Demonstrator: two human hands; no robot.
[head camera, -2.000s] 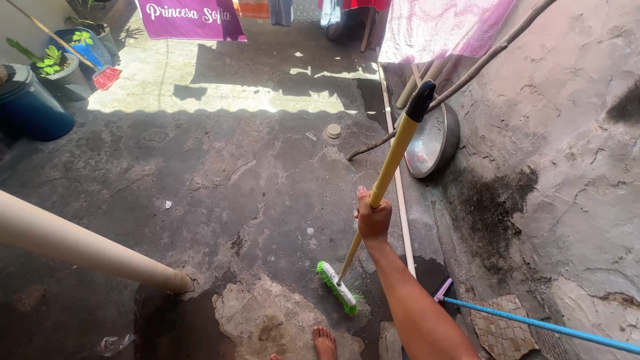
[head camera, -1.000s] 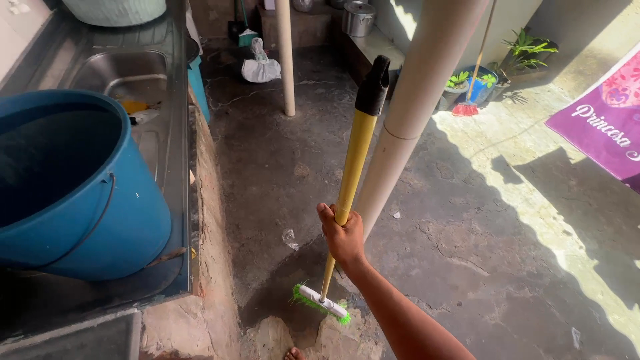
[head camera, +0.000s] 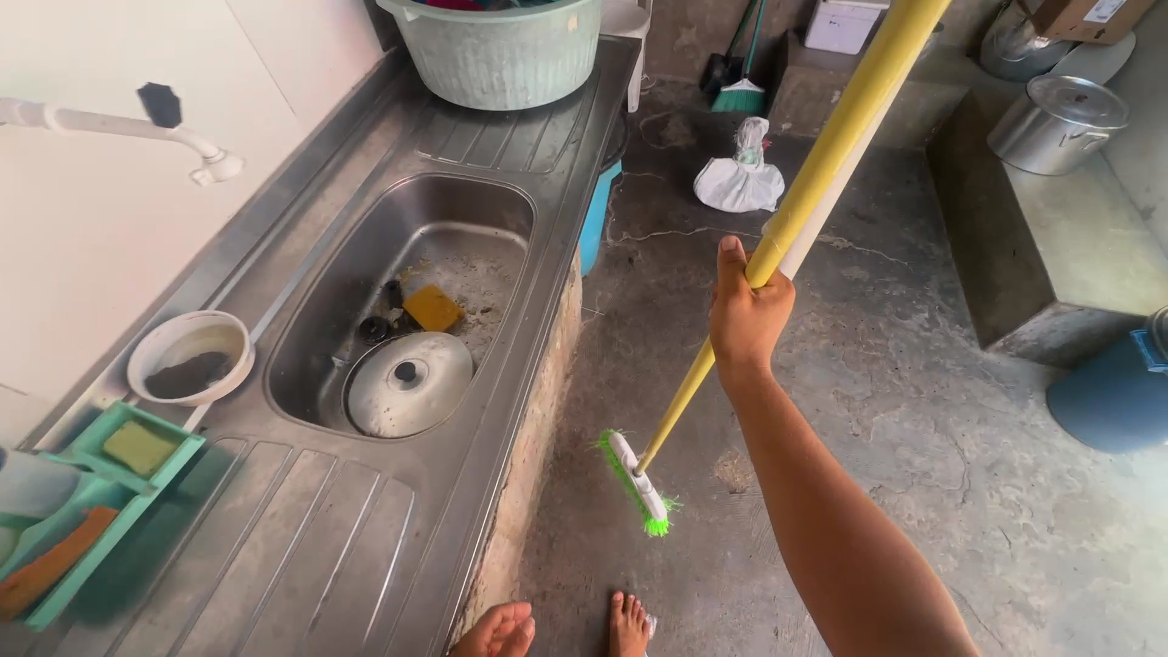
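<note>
My right hand (head camera: 750, 315) grips the yellow handle of a push broom (head camera: 826, 146) at mid-length. The handle slants from the upper right down to a white broom head (head camera: 639, 484) with bright green bristles, low over or on the concrete floor. At the bottom edge, beside the sink counter, my left hand (head camera: 497, 630) shows only in part, fingers loosely curled and nothing seen in it. The steel sink (head camera: 438, 214) to the left holds a round metal lid (head camera: 411, 383), a yellow sponge (head camera: 433, 308) and small dark pieces.
A pale green tub (head camera: 497, 55) stands on the counter, with a white bowl (head camera: 192, 356) and a green soap tray (head camera: 137, 493) nearer. Beyond the broom are a white bag (head camera: 739, 182), a green-bristled broom (head camera: 739, 96) and a concrete ledge (head camera: 1031, 246) bearing a pot. A blue barrel (head camera: 1113, 392) stands right.
The view has swung left from the yard to the sink. The broom stays in my right hand throughout. My left hand has come into view, and the large blue bucket seen earlier is out of view.
</note>
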